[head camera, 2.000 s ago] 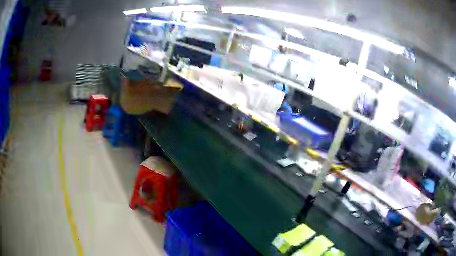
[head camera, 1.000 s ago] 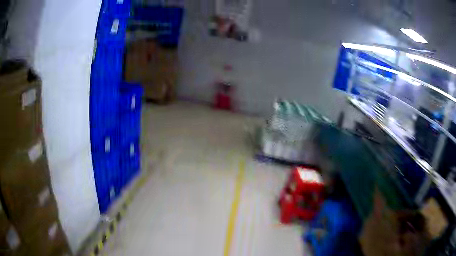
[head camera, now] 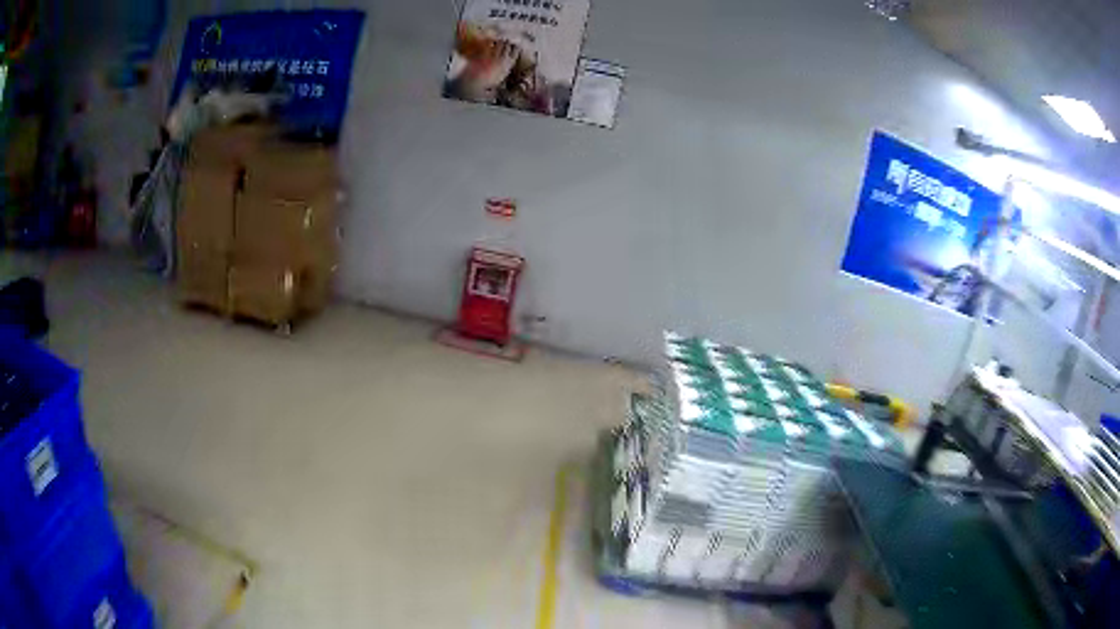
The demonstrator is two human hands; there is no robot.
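Observation:
Neither of my hands is in the picture. Nearest in front of me is a block of stacked green-and-white product boxes [head camera: 749, 492], on a low blue base at the lower right. Their tops show a green-and-white triangular pattern. The end of the dark green bench [head camera: 958, 553] lies just right of the boxes. The picture is somewhat blurred.
Blue stacked crates [head camera: 55, 492] stand at the left edge. Large brown cartons [head camera: 258, 227] stand by the back wall. A red fire-equipment box [head camera: 491, 299] stands against the wall. A yellow line [head camera: 555, 553] runs along the floor. A white shelf [head camera: 1056, 442] is at the right.
The view has swung left from the long bench and moved closer to the back wall. The stacked boxes appear larger, and the red and blue stools have left the picture.

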